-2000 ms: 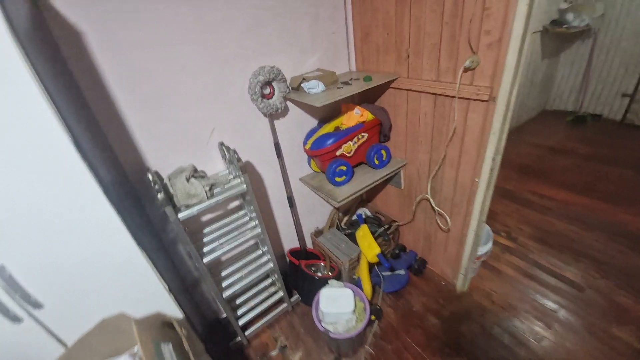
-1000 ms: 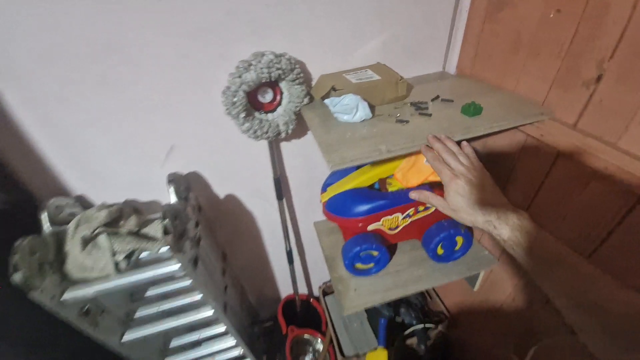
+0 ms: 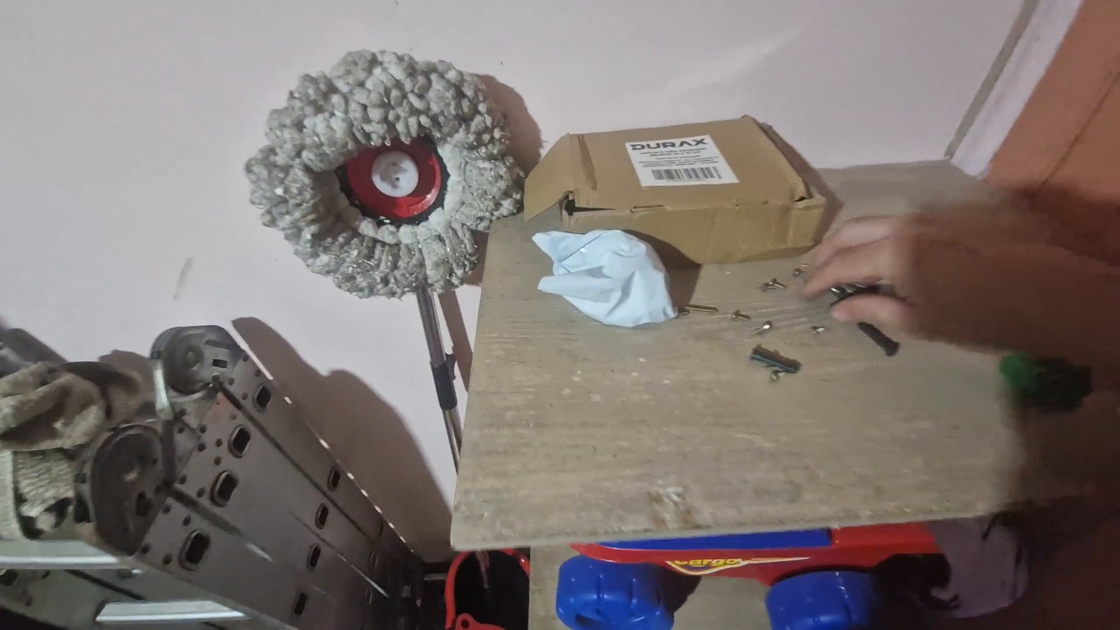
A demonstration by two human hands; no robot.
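Reaching in from the right edge, my right hand (image 3: 901,276) is over the wooden shelf (image 3: 630,437), blurred, with its thumb and fingers around small metal screws or bolts (image 3: 853,289). A dark bolt (image 3: 878,339) lies under the thumb. Several small brass-coloured screws (image 3: 739,316) are scattered to the hand's left, and a dark screw or plug (image 3: 775,360) lies nearer the front. A crumpled light-blue wrapping (image 3: 608,278) rests in front of a cardboard box (image 3: 674,188). A green object (image 3: 1046,381) sits at the right. My left hand is out of view.
A mop head (image 3: 385,175) leans on the wall left of the shelf. Further left stands a folded metal ladder (image 3: 227,464) with a cloth (image 3: 61,411) on top. Below the shelf is a red and blue toy wagon (image 3: 752,560), and a red bucket (image 3: 459,586) stands lower down.
The view has moved much closer to the top shelf. One second ago the hand was by the toy wagon below; now it is above the shelf, among the screws.
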